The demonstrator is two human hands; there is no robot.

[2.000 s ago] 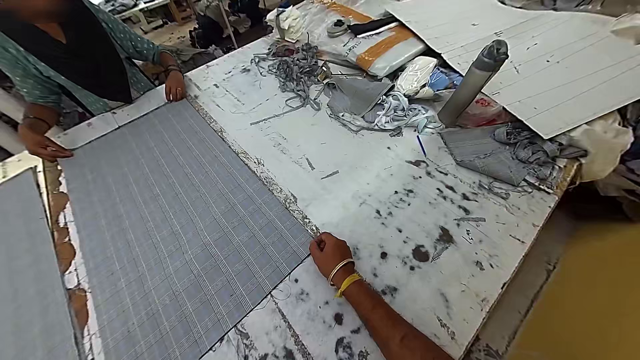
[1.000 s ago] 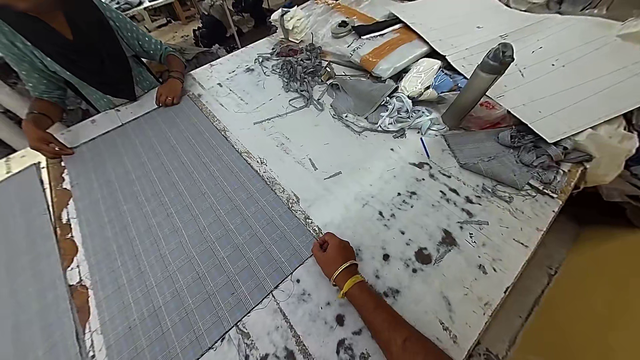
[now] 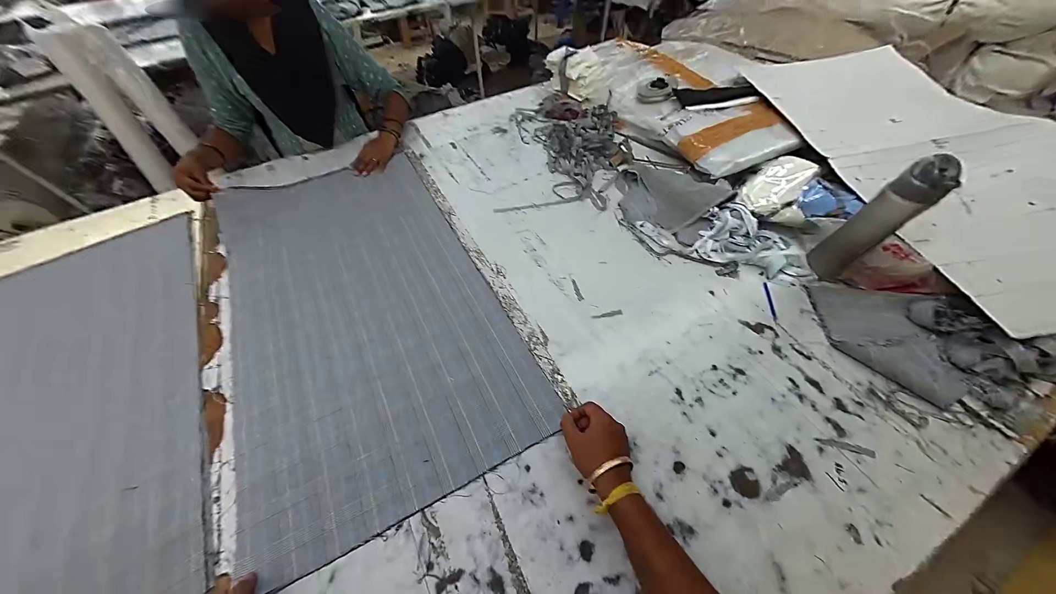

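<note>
A grey-blue striped fabric panel (image 3: 363, 346) lies flat across the white, stained table (image 3: 660, 346). My right hand (image 3: 596, 437), with a metal bangle and a yellow band on the wrist, pinches the panel's near right corner. Only the fingertips of my left hand (image 3: 238, 584) show at the bottom edge, at the panel's near left corner; their grip is hidden. Across the table, a co-worker's two hands (image 3: 376, 153) (image 3: 196, 175) are at the panel's far corners. A second grey fabric piece (image 3: 99, 396) lies to the left, past a gap with a torn edge.
Grey fabric strips (image 3: 577, 140), scraps (image 3: 672, 196) and plastic-wrapped packets (image 3: 726, 136) lie on the far right part. A grey cylinder (image 3: 883, 219) leans near a large white sheet (image 3: 932, 148). A blue pen (image 3: 769, 300) and a grey cloth scrap (image 3: 891, 338) are nearer.
The view has shifted, and my left fingertips now show at the bottom edge. My right hand remains at the same corner of the panel.
</note>
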